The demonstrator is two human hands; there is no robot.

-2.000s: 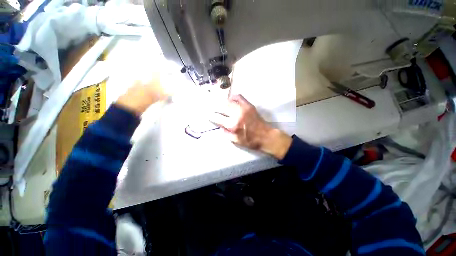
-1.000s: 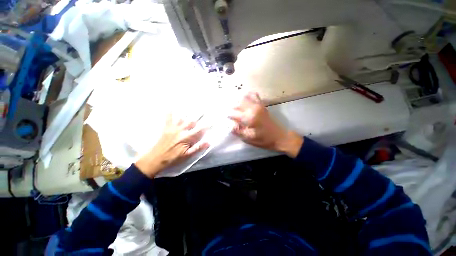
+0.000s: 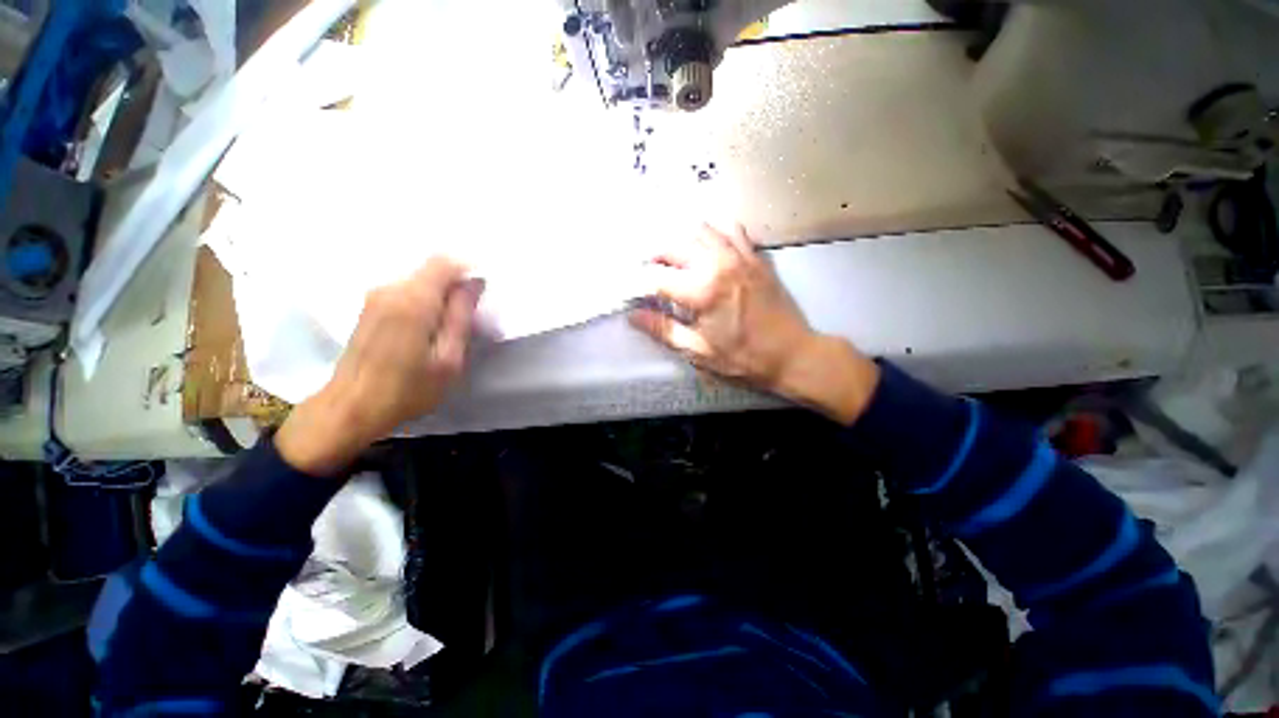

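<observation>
A white fabric piece (image 3: 421, 183) lies on the sewing machine table left of and below the needle area, washed out by the light. My left hand (image 3: 407, 337) holds its near edge between thumb and fingers, slightly blurred. My right hand (image 3: 729, 312) holds the right part of the same edge with its fingertips. The sewing machine (image 3: 1094, 84) shows at the top, and the knurled knob (image 3: 689, 84) sits beyond my right hand. Any presser foot contact with the cloth is washed out.
Thread snips (image 3: 1077, 233) with dark red handles lie right of the machine bed. A long white strip (image 3: 168, 197) lies at the left. Crumpled white cloth (image 3: 344, 596) hangs below the table edge. More white cloth (image 3: 1192, 519) is at the lower right.
My left hand has gone from lying flat on the cloth to pinching its near edge, further left. The near cloth edge has moved back from the table edge. The view has shifted, putting the machine head higher.
</observation>
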